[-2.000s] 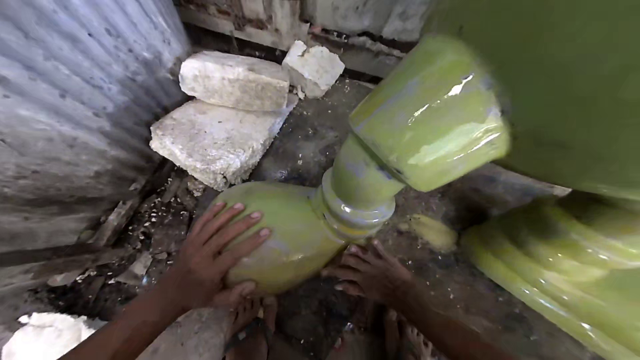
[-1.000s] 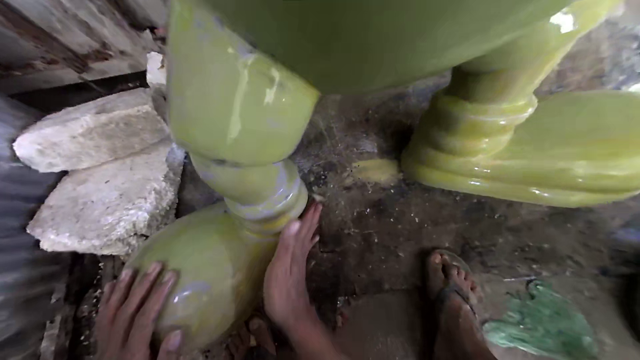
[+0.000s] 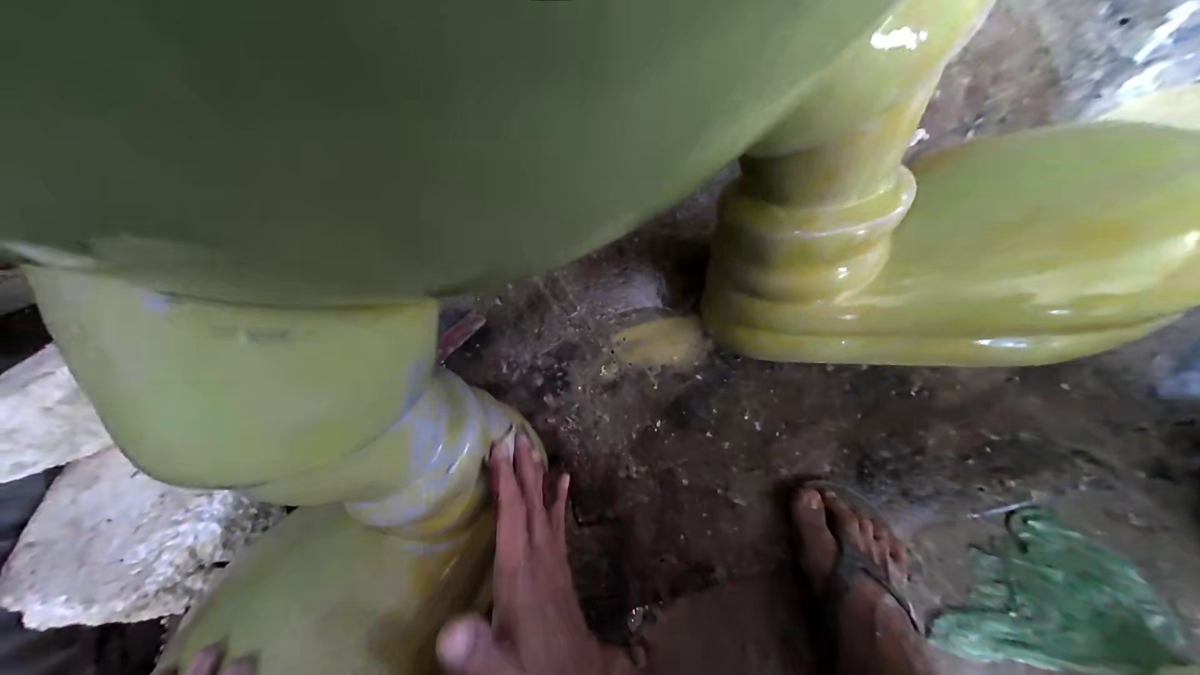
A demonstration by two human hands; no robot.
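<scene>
A large glossy yellow-green figure fills the upper view, its rounded body (image 3: pixel 375 141) above two legs. The left leg ends in a ringed ankle (image 3: pixel 441 459) and a bulging shoe (image 3: pixel 319 581). My right hand (image 3: pixel 539 553) lies with its fingertips against the right side of that ankle, palm not wrapped round anything. Only the fingertips of my left hand (image 3: pixel 220 661) show at the bottom edge, resting on the shoe. The other shoe (image 3: pixel 1031 253) stands on the floor at the right, touched by neither hand.
Rough whitish blocks (image 3: pixel 122 534) lie at the left beside the near shoe. A sandalled foot (image 3: pixel 862 562) stands on the dark, speckled floor (image 3: pixel 694 450). Green plastic sheeting (image 3: pixel 1059 591) lies at the lower right, and a yellowish patch (image 3: pixel 661 341) marks the floor between the legs.
The view has swung right and closer over the figure. My left hand, earlier spread on the near shoe, is now mostly out of view. My right hand stays by the ankle.
</scene>
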